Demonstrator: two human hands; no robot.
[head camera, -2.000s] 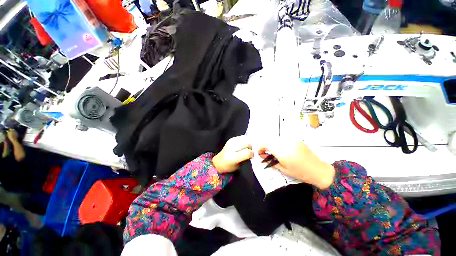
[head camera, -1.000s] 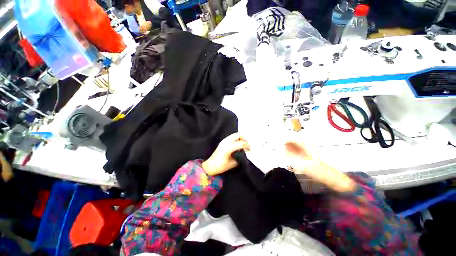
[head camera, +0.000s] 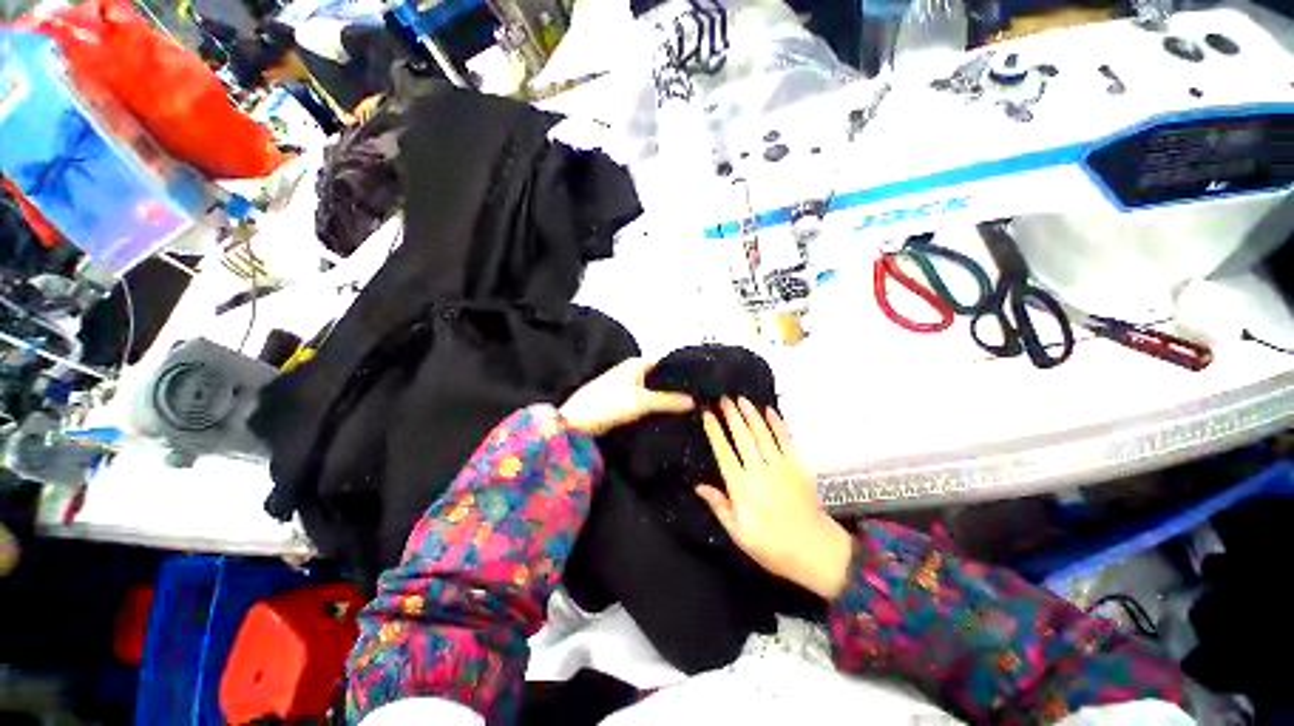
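Observation:
The black garment (head camera: 483, 355) lies heaped on the white table left of the needle area, and part of it hangs over the front edge onto my lap. My left hand (head camera: 625, 399) rests on a rounded black section (head camera: 717, 380), with its thumb and fingertips at the cloth's edge. My right hand (head camera: 768, 499) lies flat on the same section with fingers spread, pointing up and left. The presser foot area (head camera: 773, 291) of the white sewing machine (head camera: 979, 156) is beyond the cloth, touching neither hand.
Red and green-handled scissors (head camera: 915, 295), black scissors (head camera: 1025, 324) and a red-handled tool (head camera: 1157, 342) lie right of the needle. A grey round-faced device (head camera: 199, 397) is at left. A ruler strip (head camera: 1050, 457) runs along the front edge. A red stool (head camera: 288, 655) stands below.
The black section has moved up onto the table edge. My right hand has come back from the right and now lies on it. The view has shifted right, showing the red-handled tool.

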